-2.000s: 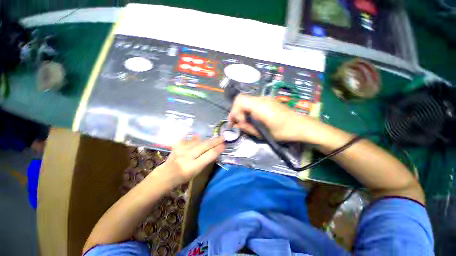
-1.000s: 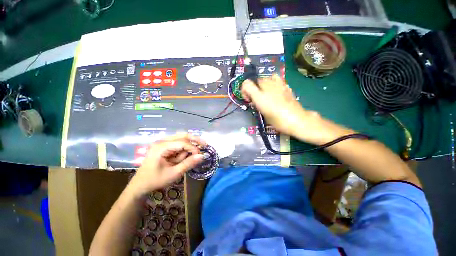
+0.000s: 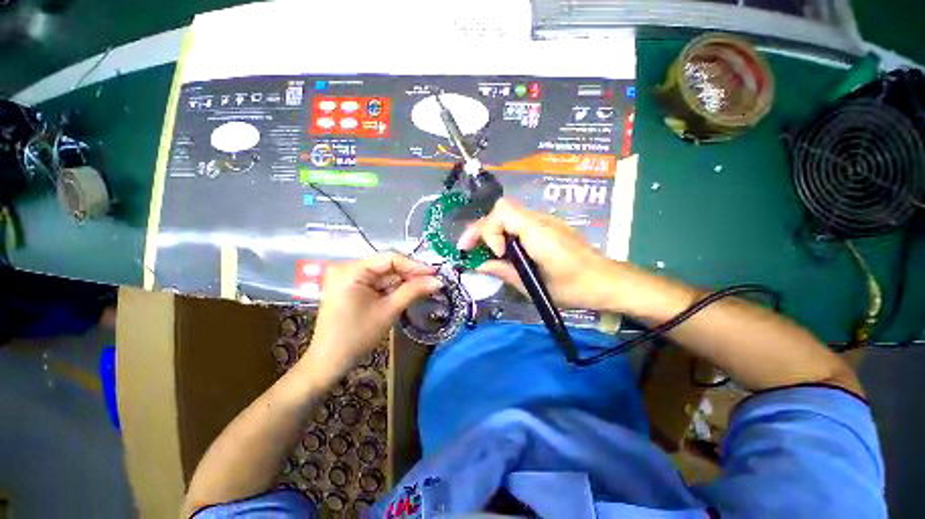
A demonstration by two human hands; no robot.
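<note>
My right hand (image 3: 532, 248) holds the black soldering iron (image 3: 536, 294), its metal tip pointing up and away over the card. The fingers of the same hand are at the green ring circuit board (image 3: 443, 228), at its near right edge. My left hand (image 3: 370, 299) pinches at the upper edge of a round coil unit (image 3: 434, 316) at the bench's front edge, just below the board. Both hands' fingertips are close together. Thin wires run between them; which finger holds which wire is hard to tell. A black lead (image 3: 345, 211) lies on the printed card (image 3: 274, 218).
A tape roll (image 3: 718, 86) and a fume fan (image 3: 862, 167) stand at the right. A small roll (image 3: 83, 194) and wires lie at the left. An open cardboard box (image 3: 152, 405) with rows of round units is below the bench edge. A framed panel's edge (image 3: 700, 22) is at the back.
My right hand has moved nearer to my left hand, bringing the iron and the green board toward the coil unit. The view has also shifted. The coil unit stays at my left fingers.
</note>
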